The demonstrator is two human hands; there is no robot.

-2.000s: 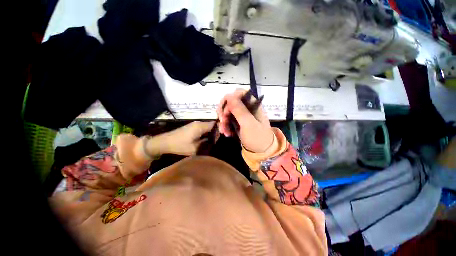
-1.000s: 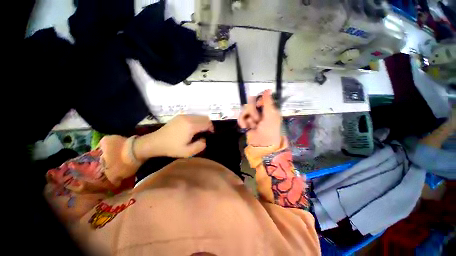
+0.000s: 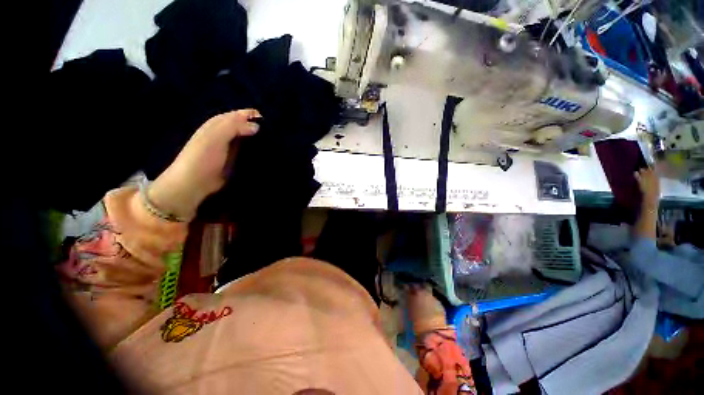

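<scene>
My left hand (image 3: 202, 158) is on the heap of black cut pieces (image 3: 108, 108) left of the needle, its fingers and thumb pinching black fabric. Black fabric (image 3: 266, 189) hangs from there over the table's near edge towards my lap. My right hand (image 3: 421, 302) is low, below the table edge, beside the pale green basket; it is partly dark and blurred, and I cannot tell whether it holds anything. The presser foot area (image 3: 361, 112) of the sewing machine (image 3: 478, 69) is right of the fabric.
Two black strips (image 3: 388, 154) run from the machine to the table edge. The pale green basket (image 3: 557, 247) holds clear and red plastic. Grey-white pieces (image 3: 571, 332) lie heaped at the right. A neighbouring person's hand (image 3: 648, 189) is by maroon fabric (image 3: 617, 170). Lime-green plastic (image 3: 170, 279) shows at the left.
My left hand has moved from above my lap up and left onto the black fabric, some of which now hangs over the edge. My right hand has dropped from the table edge to below it.
</scene>
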